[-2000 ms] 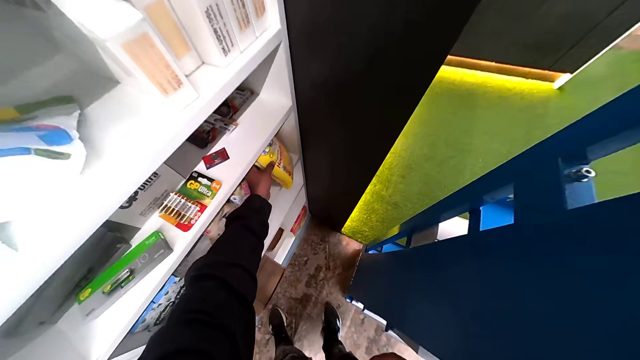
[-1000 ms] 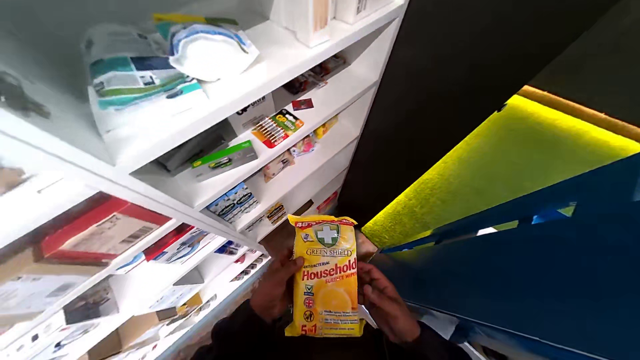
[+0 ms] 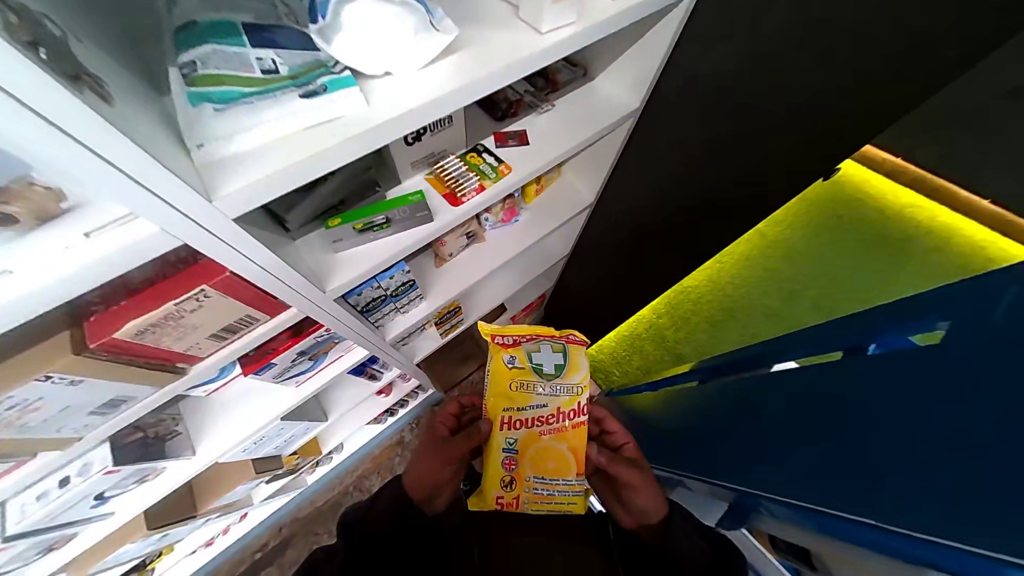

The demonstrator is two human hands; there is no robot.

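Note:
A yellow soft pack of Green Shield household surface wipes [image 3: 538, 424] is held upright, its printed front facing me, at the lower middle of the head view. My left hand [image 3: 450, 452] grips its left edge, thumb on the front. On the pack's right edge is my right hand [image 3: 622, 464], its thumb also at the front. The fingers behind the pack are hidden. Beyond, on a white shelf, lie a blister pack of GP Ultra batteries [image 3: 468, 174] and a green and grey GP battery box [image 3: 378, 220].
White shelving [image 3: 320, 300] fills the left, holding a red carton [image 3: 188, 316], open cardboard boxes and small blue boxes [image 3: 384, 294]. A dark panel [image 3: 720, 120] stands beside it. A blue panel [image 3: 864, 416] runs along the right, with bright green flooring [image 3: 768, 264] beyond.
Two seconds ago one hand was on a yellow pack inside the shelf. The wipes pack is now out in front of me in both hands. The view has shifted to show more shelving.

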